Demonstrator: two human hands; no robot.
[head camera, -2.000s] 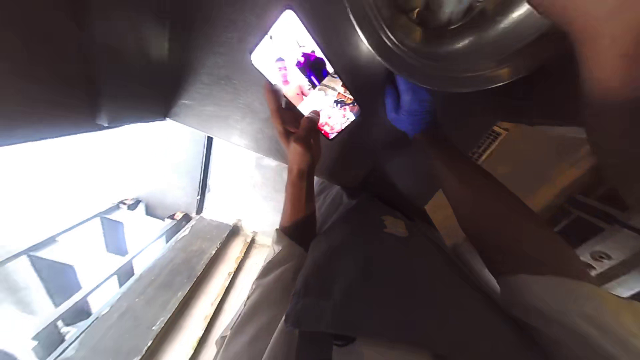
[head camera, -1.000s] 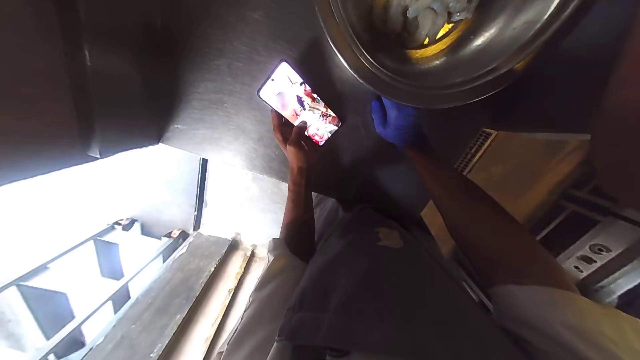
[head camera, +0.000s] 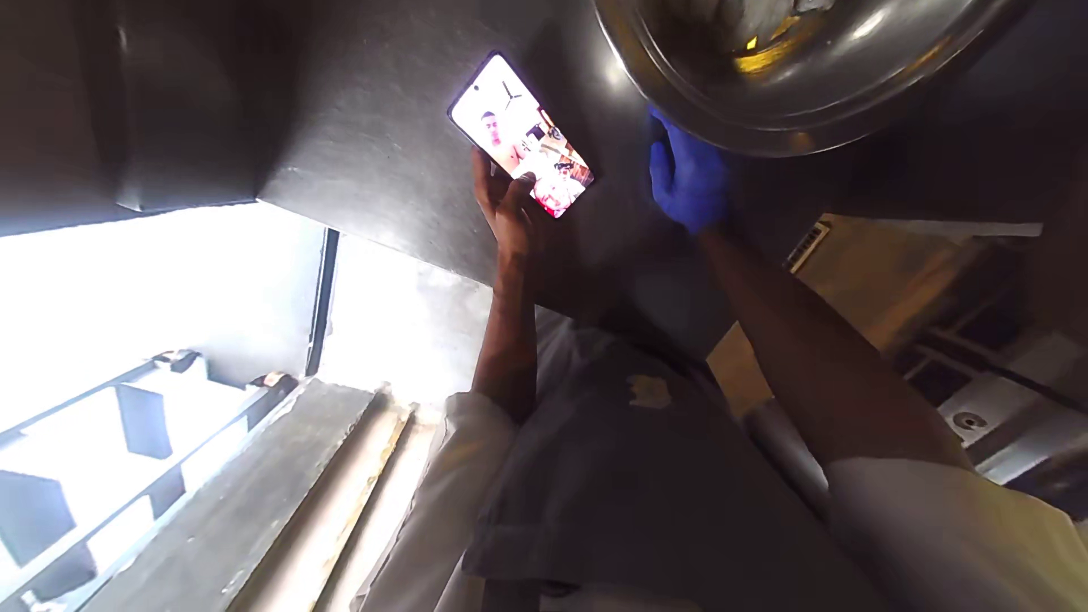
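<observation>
My left hand (head camera: 507, 200), bare, holds a smartphone (head camera: 518, 127) with its screen lit, the thumb over the lower part of the screen. The phone is tilted above a dark metal worktop (head camera: 365, 144). My right hand (head camera: 690, 174) wears a blue glove and is at the near left edge of a large steel bowl (head camera: 790, 140). Some of its fingertips are hidden by the bowl's rim, and whether it grips the rim is unclear. Something pale and a yellow patch show inside the bowl, which is cut off by the top of the view.
A brown board or box (head camera: 884, 272) lies beyond my right forearm, with metal equipment (head camera: 977, 416) below it. At the lower left are a grey ledge (head camera: 229, 493) and a brightly lit metal frame (head camera: 93, 510). A dark apron (head camera: 663, 493) covers my front.
The picture on the phone screen looks shifted and larger than one second ago. A blurred arm or hand at the upper right two seconds ago is out of view. The left hand still holds the phone.
</observation>
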